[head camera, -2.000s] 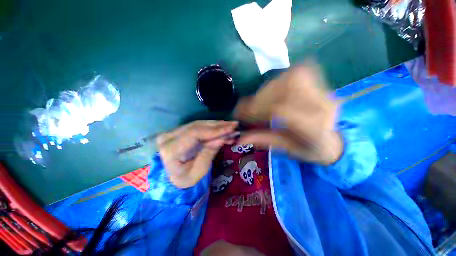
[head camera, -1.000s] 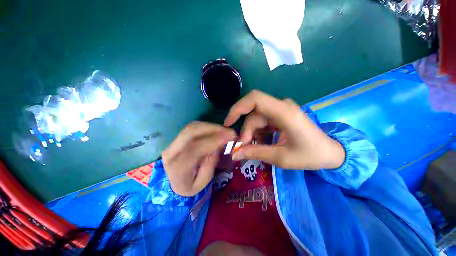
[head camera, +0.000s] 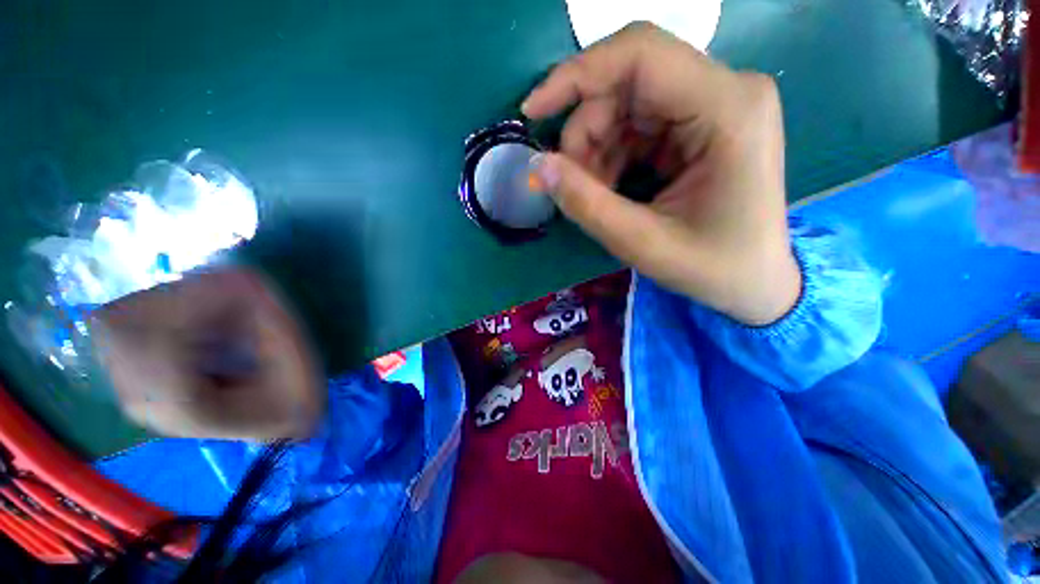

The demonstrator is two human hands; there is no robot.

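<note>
The round black unit (head camera: 469, 188) lies on the green bench in front of me. A round film (head camera: 508, 188) that looks greyish with glare is over its face, with a small orange tab (head camera: 536, 180) at its right side. My right hand (head camera: 684, 171) pinches the film at this tab between thumb and a finger; other fingers are spread above. My left hand (head camera: 217, 354) is blurred, at the near edge of the pile of clear films (head camera: 171, 228); whether it holds anything cannot be told.
A white cloth (head camera: 650, 17) lies beyond my right hand, cut off by the top edge. A crinkled clear bag (head camera: 986, 34) and a red tray (head camera: 1030, 103) are at the far right. Red racks (head camera: 68, 485) are at lower left. A blue surface lies below the bench edge.
My hands were together near my chest. They have parted: my right hand moved up to the black unit with the film, and my left moved left to the film pile.
</note>
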